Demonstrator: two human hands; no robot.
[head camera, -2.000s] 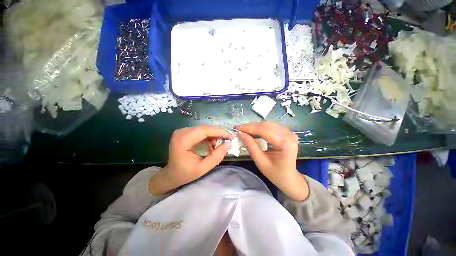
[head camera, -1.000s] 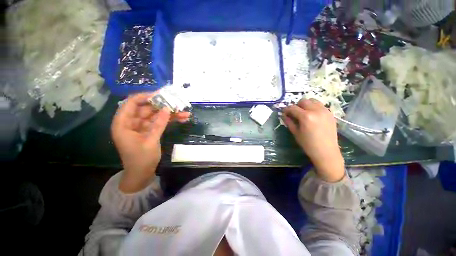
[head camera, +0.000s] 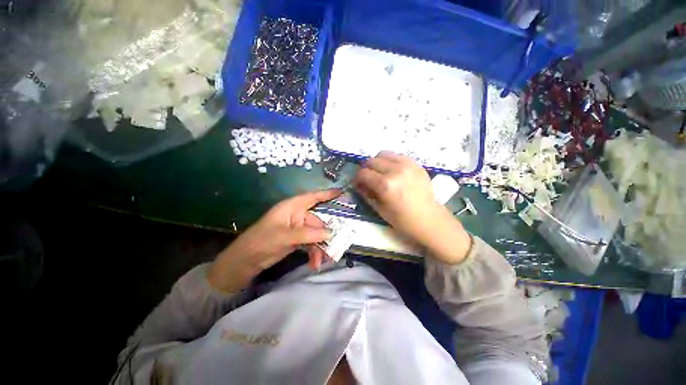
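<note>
My left hand (head camera: 280, 231) holds a small white square housing (head camera: 341, 237) between thumb and fingers, over the bench's front edge. My right hand (head camera: 400, 197) is just above and to the right, with its fingertips pinched together near the tray's front rim; whether they hold a small part cannot be told. A long cream-white strip (head camera: 385, 238) lies at the bench edge, partly under the left hand's housing. Another white square piece (head camera: 444, 188) lies beside my right hand, partly hidden by it. A small dark part (head camera: 333, 170) lies before the tray.
A white tray (head camera: 402, 105) is at centre, with a blue bin of metal pins (head camera: 280, 68) on its left. White blocks (head camera: 274, 148) lie below the bin. Pale-yellow strips (head camera: 534, 169), red-black wired parts (head camera: 569, 105) and a clear bag (head camera: 583, 218) are at right. Bagged housings (head camera: 154, 98) stand left.
The view has shifted and tilted. My left hand has come down to the bench edge with the white housing. My right hand has moved left from the white parts to near the left hand.
</note>
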